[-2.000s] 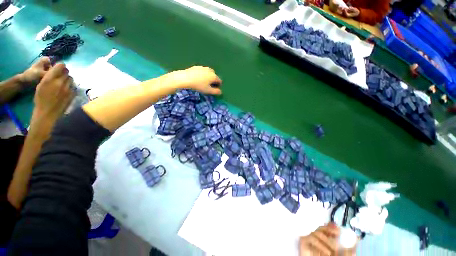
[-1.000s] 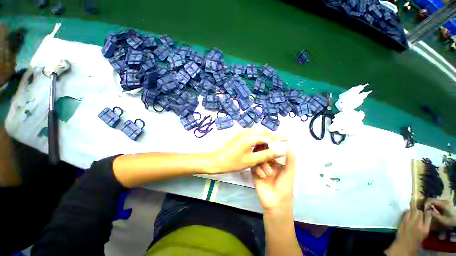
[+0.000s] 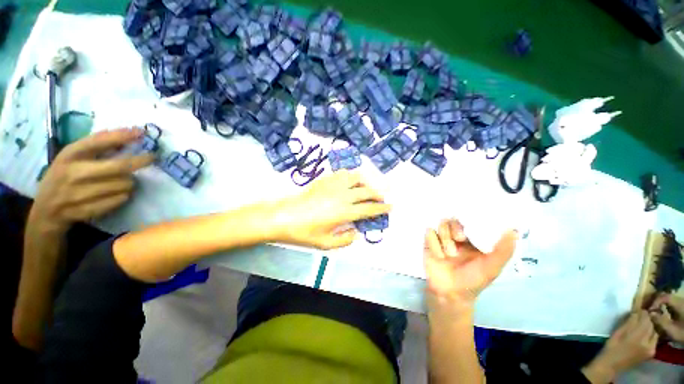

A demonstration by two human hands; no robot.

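My left hand (image 3: 326,211) is palm down over the white sheet, with its fingers on a small navy-grey plaid miniature bag (image 3: 373,223). The bag's black loop shows below the fingers. My right hand (image 3: 466,262) is to the right, apart from the bag, palm up with thumb and fingers spread; the bright white between them hides whether it holds something white. A large heap of miniature bags (image 3: 322,120) lies beyond my hands. A single bag (image 3: 181,169) lies at the left, its loop up. Thin dark cords (image 3: 307,163) lie at the heap's near edge.
Another person's hand (image 3: 94,176) reaches in from the left over a bag. A hammer-like tool (image 3: 52,112) lies at the far left. Black scissors (image 3: 515,166) and crumpled white tissue (image 3: 566,161) lie right of the heap. Another person's hands (image 3: 637,337) work at the lower right.
My left hand reached to the heap's far end, then met my right hand; now the hands are apart and a bag shows under my left. A neighbour's hand has come over the left bags.
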